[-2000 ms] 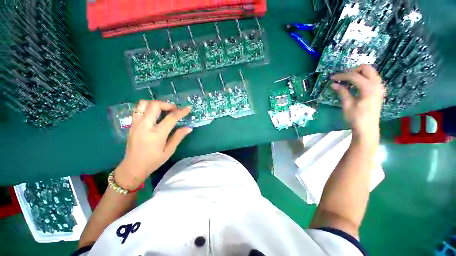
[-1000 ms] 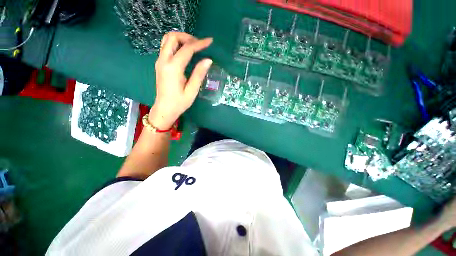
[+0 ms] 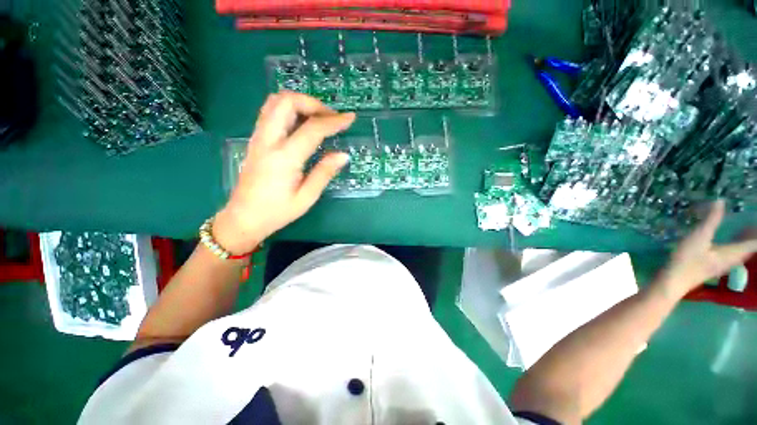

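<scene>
My left hand (image 3: 286, 170) hovers over the left part of the nearer clear plastic holder (image 3: 432, 189), thumb and fingers apart, nothing seen in it. Green circuit boards (image 3: 398, 166) with upright thin antennas fill the holder's visible right part; my hand hides much of the left. A second filled clear holder (image 3: 485, 106) lies behind it. My right hand (image 3: 705, 253) is at the right, at the front edge of the big board pile (image 3: 656, 158), fingers spread, with nothing seen in it.
Loose boards (image 3: 508, 203) lie between the holders and the pile. Blue-handled cutters (image 3: 558, 90) lie behind them. A red block (image 3: 365, 15) is at the back, a standing board stack (image 3: 137, 83) at back left. Below the bench edge are a white bin (image 3: 54, 286) and white sheets (image 3: 573, 303).
The view has swung left and then back right. My right hand has moved from the pile's left side to its front right edge. My left hand has stayed near the holder's left part.
</scene>
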